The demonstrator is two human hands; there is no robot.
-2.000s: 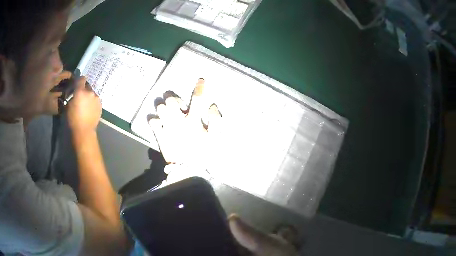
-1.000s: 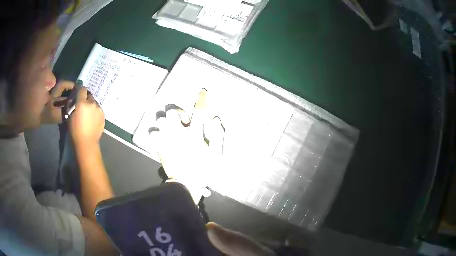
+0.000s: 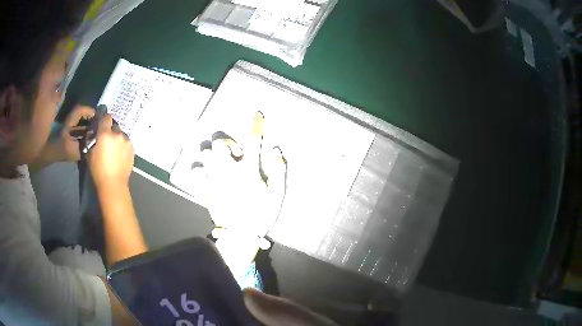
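Observation:
A large pale pocket sheet (image 3: 395, 204) lies tilted on the dark green table, its square cells showing at the right end. A white paper cover sheet (image 3: 313, 153) hides the rest of its cells and glares. My left hand (image 3: 246, 172) rests palm down on the paper, overexposed, index finger stretched out, other fingers bent, thumb apart; it holds nothing visible. A pale bead bracelet is on its wrist. My right hand (image 3: 287, 309), cut off by the bottom edge, holds a dark smartphone (image 3: 185, 286) showing part of a clock.
A seated person in white (image 3: 44, 255) is at left, holding a pen (image 3: 91, 145) near the mouth. A handwritten notebook (image 3: 150, 114) lies left of the sheet. Bagged trays (image 3: 261, 25) lie at the far side. A crinkled clear bag (image 3: 472, 16) is at the upper right.
The smartphone has moved left and slightly down, and its dark screen now shows a clock. The seated person's head has shifted. My left hand stays on the paper in much the same pose.

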